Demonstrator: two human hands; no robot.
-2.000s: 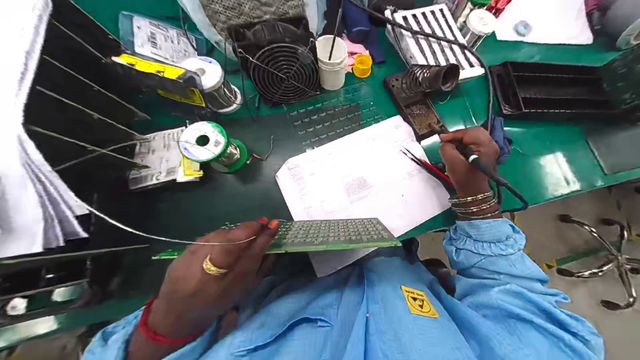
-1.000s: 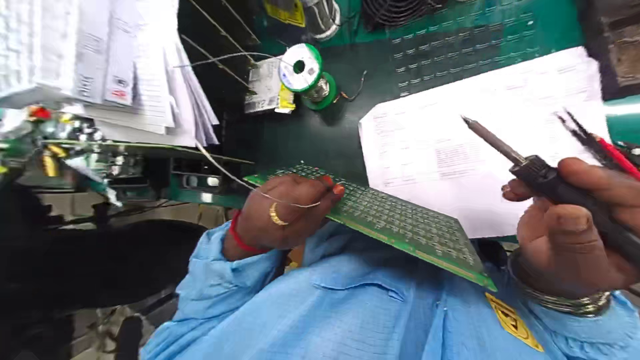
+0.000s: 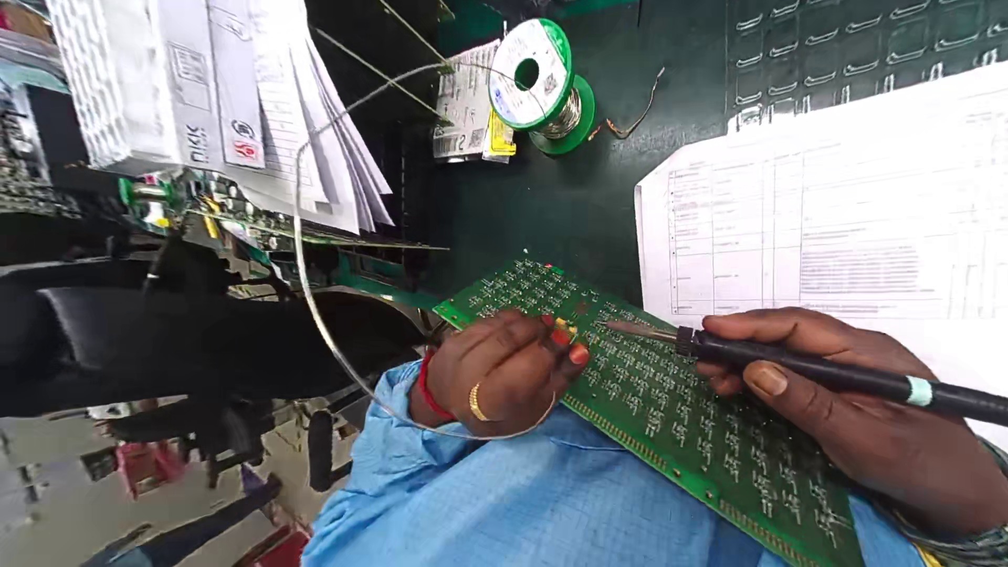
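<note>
A green printed circuit board with rows of soldered leads lies slanted over my lap at the table's edge. My left hand is closed on the solder wire, its fingertips over the board beside a small yellow part. The wire loops left and up to the green-rimmed solder spool. In my right hand is a black-handled soldering iron, its tip pointing left over the board, close to the left fingertips. Whether the tip touches the board, I cannot tell.
Printed sheets lie at the right, partly over a grid of small wire parts. A labelled packet is beside the spool, and a short wire piece lies right of it. Stacked papers stand at the upper left.
The right hand has brought the iron from the stand area at the right to over the board, near the left fingertips. The view has moved closer and turned.
</note>
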